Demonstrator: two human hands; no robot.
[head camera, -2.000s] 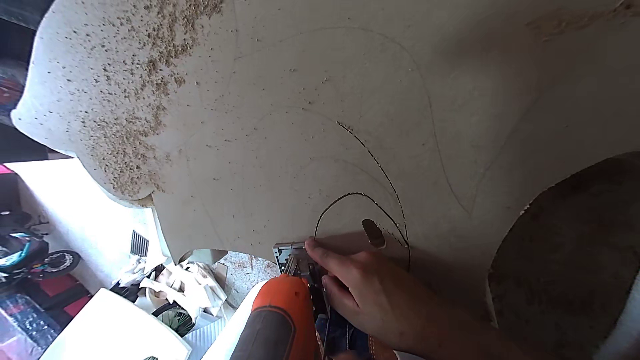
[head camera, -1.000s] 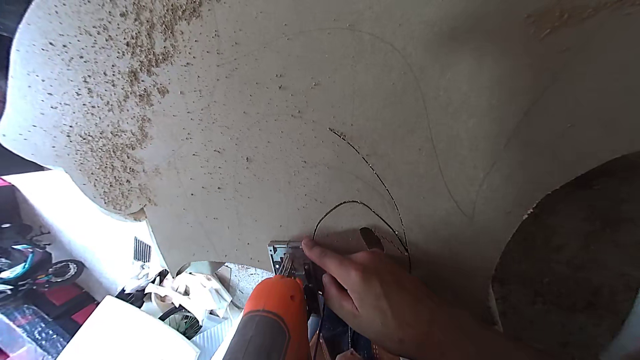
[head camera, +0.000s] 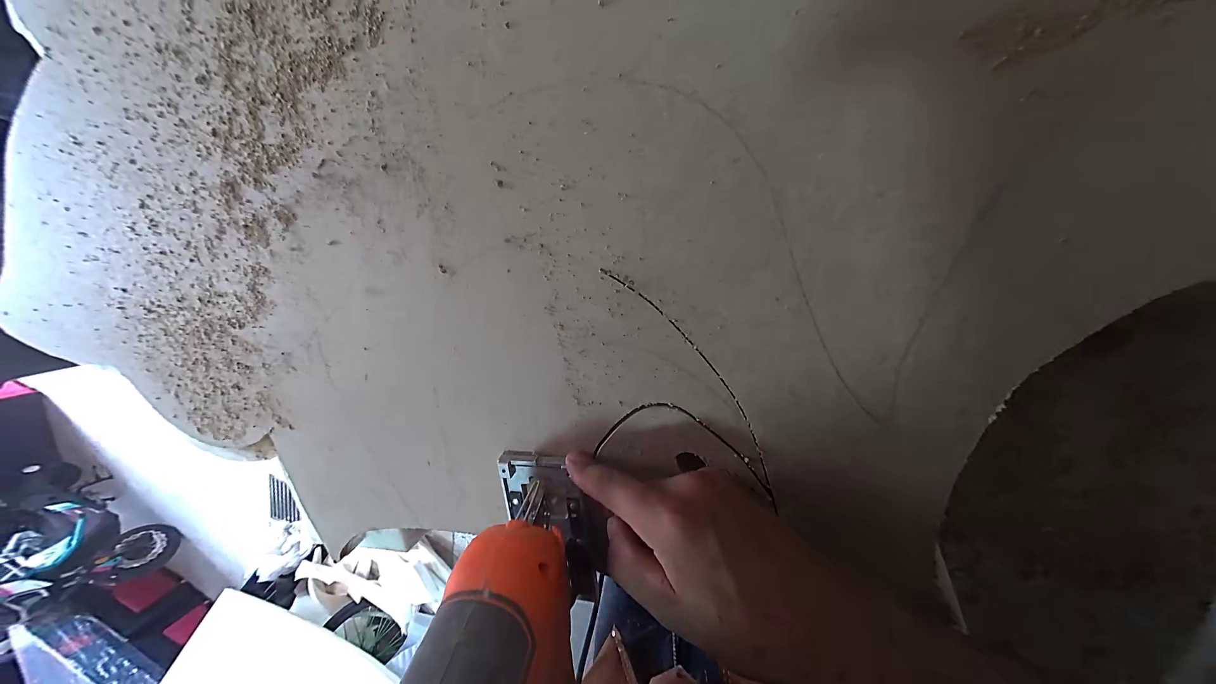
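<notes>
An orange and grey jigsaw is at the near edge of a pale board, its metal base plate on the board. My right hand holds the front of the saw: the index fingertip lies on the base plate and the thumb rests against its side. Beside that hand is a small oval hole, partly covered by it. A curved cut runs from the base plate and meets a longer curved cut. Faint pencil curves mark the board. My left hand is not clearly seen; the saw's rear is out of frame.
Sawdust lies thick at the board's left. A large rounded opening is at the right. Below left are a white panel, a heap of offcuts and cloth-like things, and a motorcycle. A dark cord hangs beside the saw.
My right hand covers more of the oval hole, which showed whole two seconds ago. The hand has stayed on the saw's base plate. The view has shifted slightly.
</notes>
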